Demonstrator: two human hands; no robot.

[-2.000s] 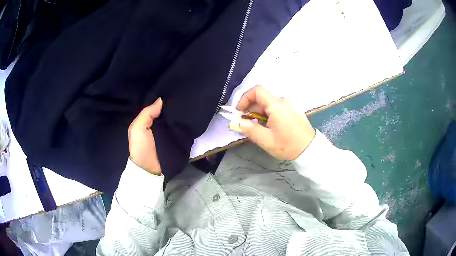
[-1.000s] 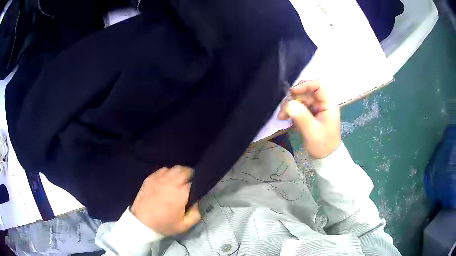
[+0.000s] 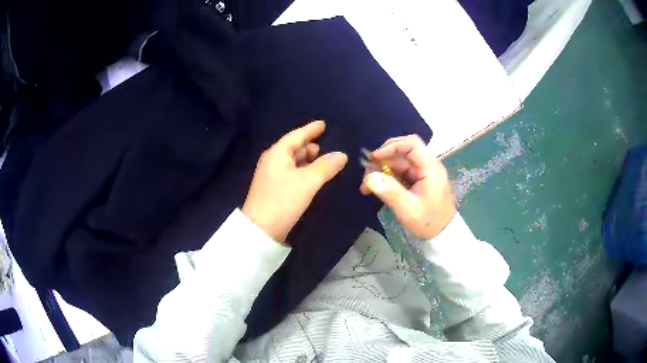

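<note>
A large dark garment (image 3: 163, 163) covers most of the white-topped table and hangs over the wearer's lap. Its right part lies fairly flat; its left part is folded. My left hand (image 3: 294, 177) is over the middle of the garment, thumb and fingers apart, with nothing seen in it. My right hand (image 3: 415, 186) is near the garment's right edge and holds small thread snips (image 3: 376, 164), with blades pointing up and left and a yellow grip partly hidden by the fingers. A pale patch shows on the right thumb.
The white table (image 3: 454, 71) has a brown edge at the right. More dark cloth (image 3: 496, 21) lies in a white tub (image 3: 557, 60) at the upper right. Dark garments with pale seams are heaped at the upper left. A blue bundle (image 3: 628, 209) stands on the green floor. Loose threads lie on the lap.
The garment has been shifted and spread; the pale zigzag seam seen earlier is no longer in view. My left hand has moved up and right and let go of the edge. My right hand still holds the snips.
</note>
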